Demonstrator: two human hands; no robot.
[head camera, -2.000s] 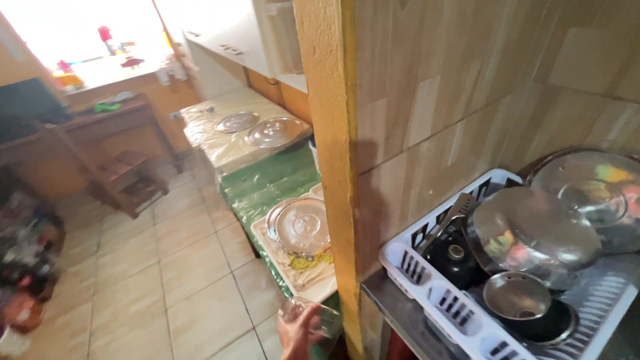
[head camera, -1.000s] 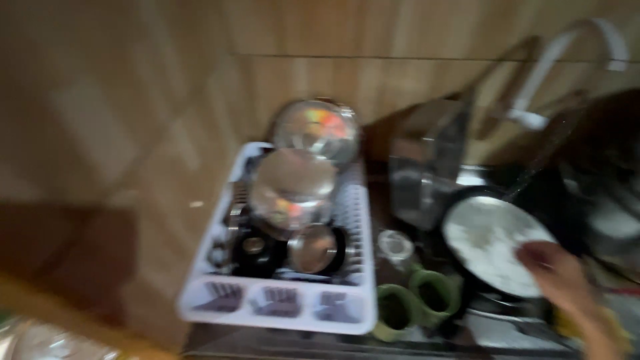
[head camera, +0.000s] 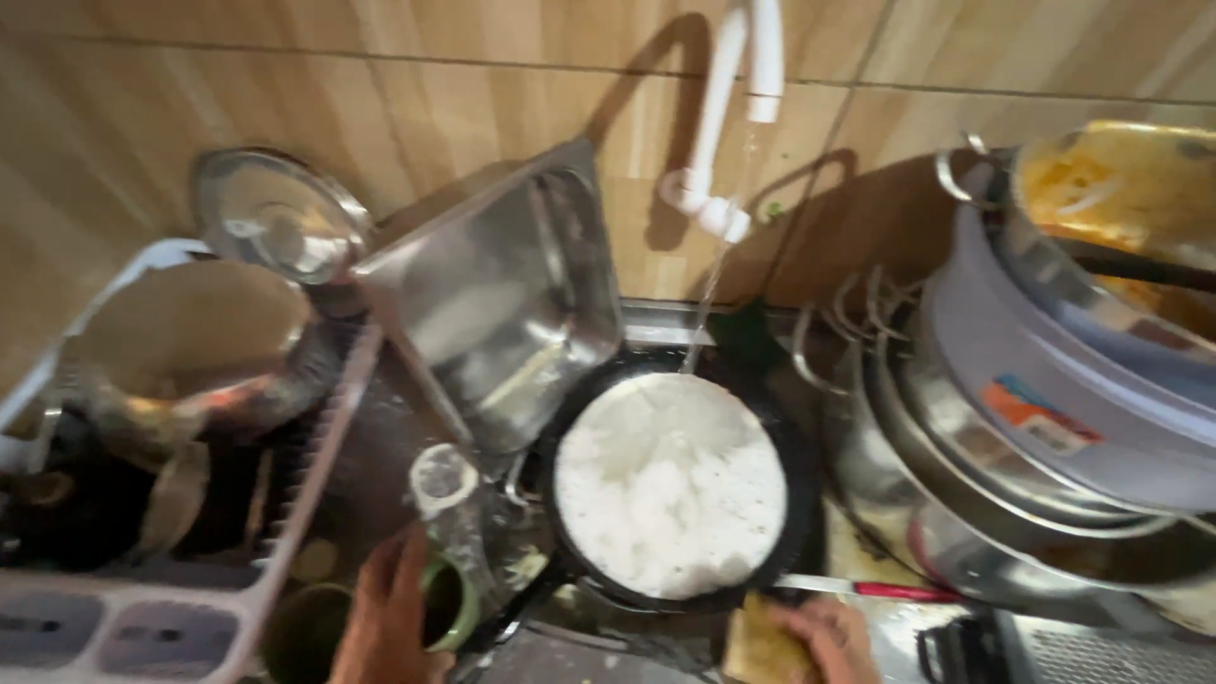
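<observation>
My left hand (head camera: 385, 608) is at a green cup (head camera: 451, 603) at the lower middle; its fingers lie along the cup's near-left side, and the grip is partly hidden. In my right hand (head camera: 836, 636) is a yellowish sponge (head camera: 760, 646), just below a black pan (head camera: 803, 494) full of white, foamy water (head camera: 674, 484). A thin stream runs from the white faucet (head camera: 763, 95) into the pan. A clear glass (head camera: 445, 475) lies between the cup and a tilted rectangular steel pan (head camera: 494, 313).
A white plastic dish rack (head camera: 313, 475) with metal cookware stands at left, with a glass lid (head camera: 280, 214) behind it. Stacked steel pots (head camera: 874, 446) and a grey plastic basin (head camera: 1035, 380) crowd the right. A red-handled utensil (head camera: 902, 591) and a grater (head camera: 1111, 651) lie at lower right.
The view has swung from the room and dish rack to the sink. My right hand, over the white-filled pan a second ago, is now below it with the sponge. My left hand has come into view.
</observation>
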